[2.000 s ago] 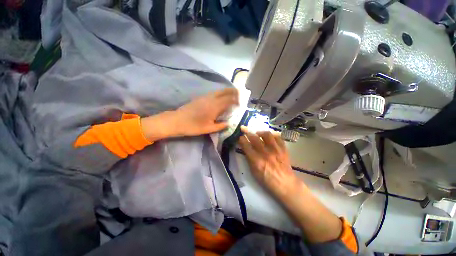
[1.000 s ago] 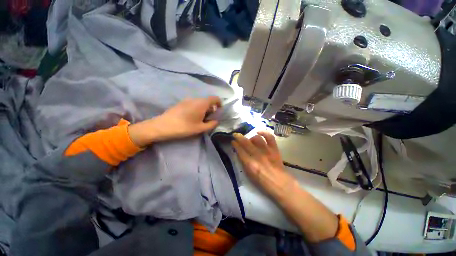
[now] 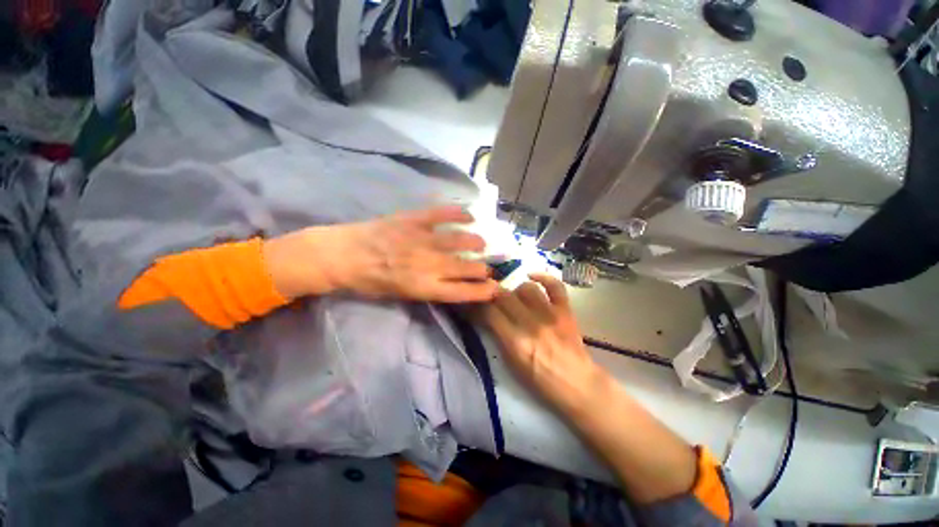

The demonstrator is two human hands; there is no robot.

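The grey garment body (image 3: 340, 381) lies heaped from the left up to the needle area of the off-white sewing machine (image 3: 783, 113). A dark binding (image 3: 481, 376) runs along its right edge. My left hand (image 3: 417, 257) lies flat on the cloth left of the needle, fingers spread and pointing right. My right hand (image 3: 535, 324) is just right of the dark edge, in front of the needle, its fingertips at the cloth edge and touching or very near my left fingertips. Whether it pinches the cloth is unclear. Bright light washes out the presser foot and needle.
Black thread snips (image 3: 733, 340) lie right of the needle within a white tape loop (image 3: 692, 360). A black cable curves down beside them. A small white switch box (image 3: 904, 468) is at the lower right. Dark cloth (image 3: 463, 46) and a striped bundle lie behind the machine.
My left hand has flattened from a pinched pose and moved right, towards my right fingertips. The cloth near the needle now lies flatter. My right hand has barely moved since one second ago.
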